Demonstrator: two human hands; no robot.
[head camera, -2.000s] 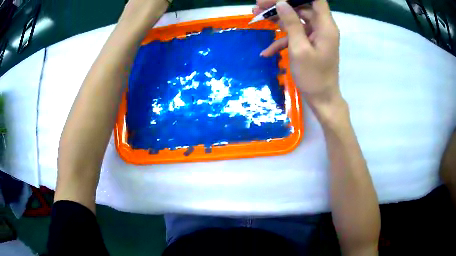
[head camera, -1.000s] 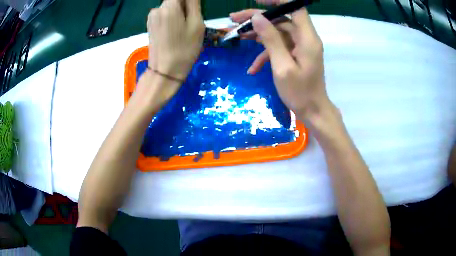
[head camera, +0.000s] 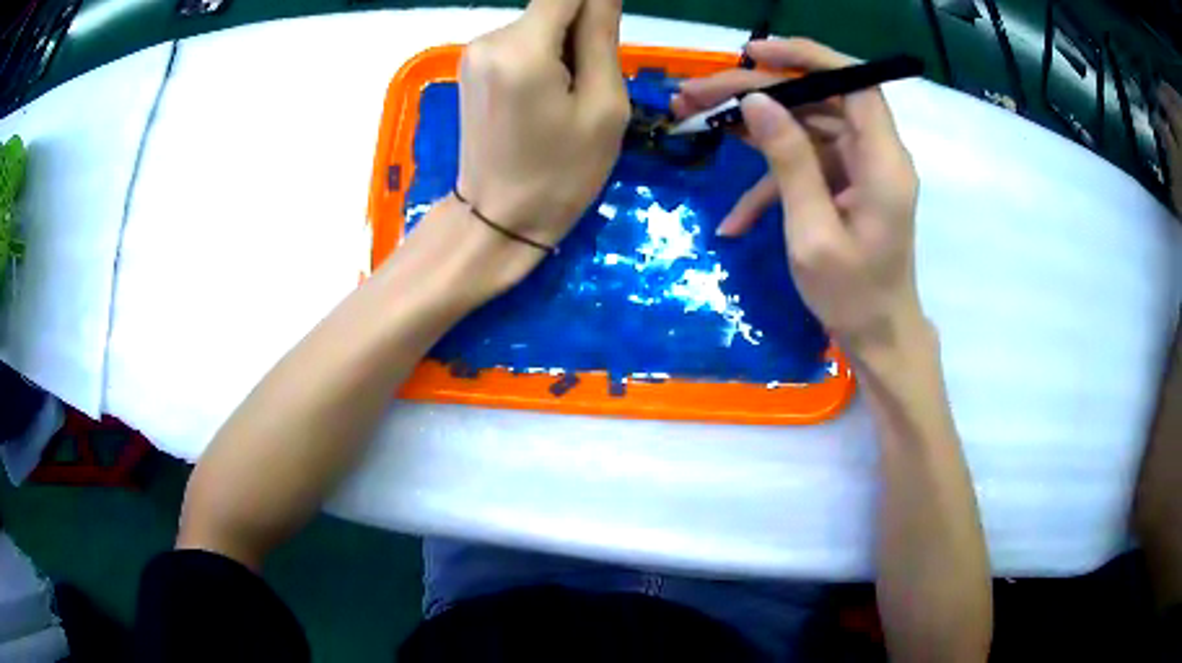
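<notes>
My right hand (head camera: 843, 194) holds a slim black pointed tool (head camera: 830, 88), its silver-white tip over a dark circuit board area (head camera: 664, 135) with small gold details. My left hand (head camera: 538, 123) is beside that board, back of the hand up. Its fingertips are cut off by the top edge, and most of the phone frame is hidden behind it, so its grip does not show. Both hands are over an orange tray (head camera: 726, 399) full of small shiny blue pieces (head camera: 557, 324). A few dark pieces (head camera: 563, 385) lie on its front rim.
White foam sheet (head camera: 246, 246) lies under the tray. Dark phone frames (head camera: 996, 33) lie on the green surface beyond, at top right. A green textured thing (head camera: 11, 194) is at the left edge. Part of another person's arm (head camera: 1164, 427) shows at the right edge.
Two seconds ago my left hand was mostly out of view at the top; it has come down over the tray. The tool tip has moved onto the board. The tray appears further right.
</notes>
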